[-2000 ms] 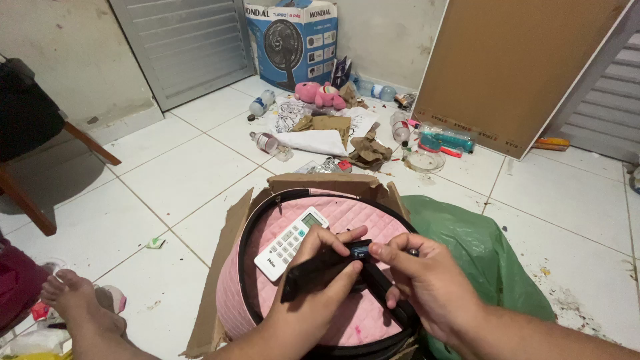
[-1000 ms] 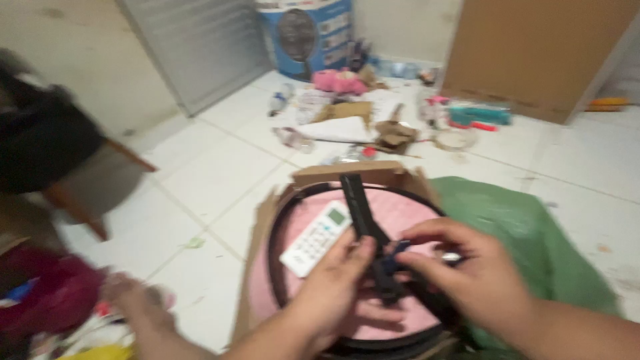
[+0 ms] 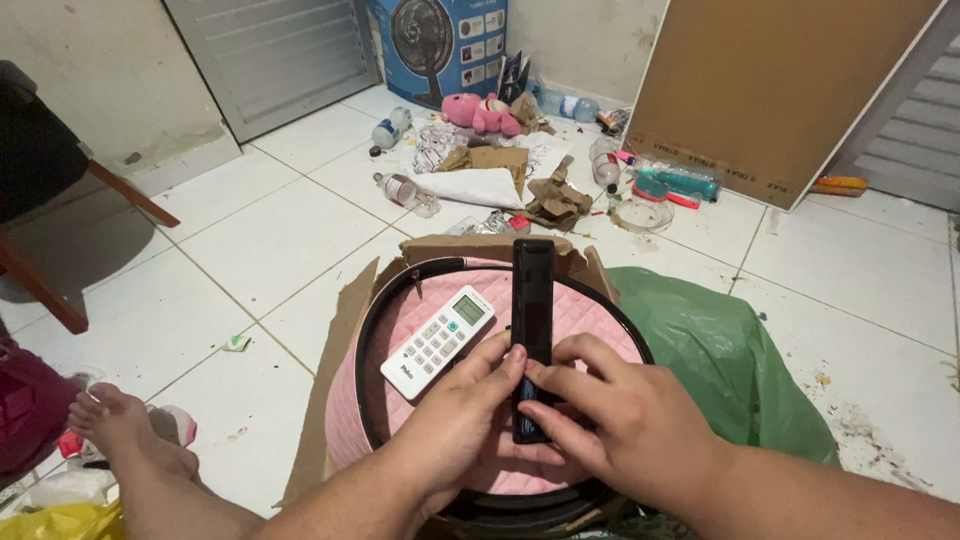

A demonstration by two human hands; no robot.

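A slim black remote control point(image 3: 533, 300) stands upright over a round pink quilted case with black trim point(image 3: 450, 281). My left hand point(image 3: 469, 420) holds its lower part from the left. With fingertips at its lower end, my right hand point(image 3: 630, 412) touches the same remote from the right; a small dark blue piece, perhaps a battery, shows there. On the case, just left of the black remote, lies a white air-conditioner remote point(image 3: 439, 341) with a small display and grey buttons. The palm side of my right hand is hidden.
A torn cardboard box point(image 3: 330, 375) surrounds the case, and a green plastic bag point(image 3: 697, 345) lies at its right. Beyond are crumpled brown paper point(image 3: 559, 199), plastic bottles point(image 3: 405, 191) and a pink plush toy point(image 3: 480, 112). A bare foot point(image 3: 112, 420) rests at left, below a chair point(image 3: 45, 150).
The black remote, tilted in the earlier frames, now points straight away from me. My right hand has come in closer to my left. The white remote still lies on the case.
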